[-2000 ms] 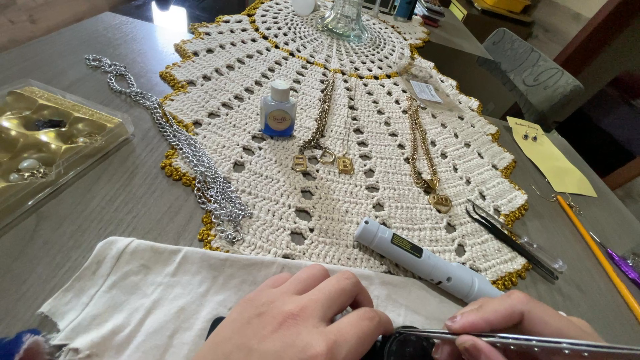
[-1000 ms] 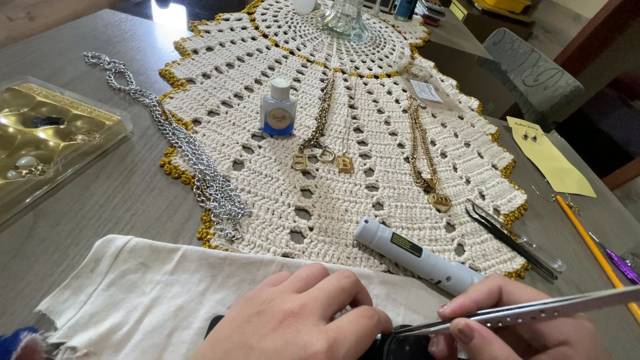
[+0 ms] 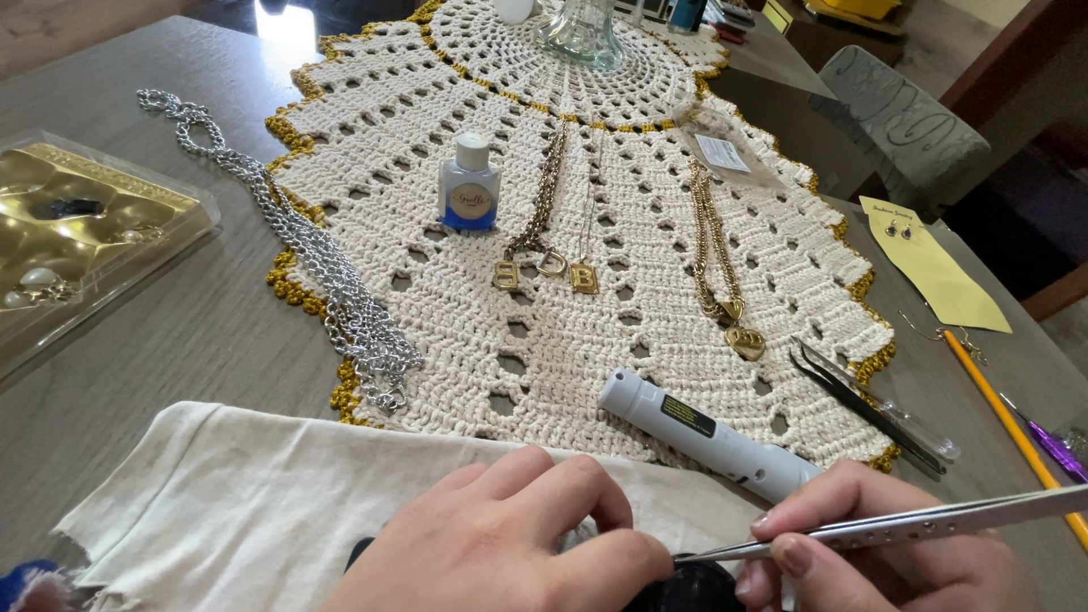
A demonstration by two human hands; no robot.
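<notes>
My left hand [image 3: 510,544] lies over a cream cloth [image 3: 246,484] at the bottom, its fingers bent against a black object [image 3: 693,586] that is mostly hidden; what the fingers hold cannot be made out. My right hand [image 3: 875,544] holds steel tweezers [image 3: 892,529] with holes along the arm, between thumb and index finger. The tweezers' tips touch down at the black object beside my left fingertips. Just above my right hand a grey pen-shaped tool [image 3: 705,433] lies across the edge of the crocheted mat. Black tweezers [image 3: 867,412] lie to its right.
A silver chain [image 3: 314,255], a small bottle with blue liquid [image 3: 470,183], gold necklaces with pendants [image 3: 583,276] and a heart-pendant necklace [image 3: 745,342] lie or stand on the crocheted mat [image 3: 459,314]. A clear case [image 3: 102,229] is at left; an orange pencil [image 3: 1003,412] and yellow earring card [image 3: 935,263] are at right.
Since two seconds ago, my right hand has shifted its hold on the steel tweezers, which now point down-left at a steeper slant. My left hand has stayed in about the same place.
</notes>
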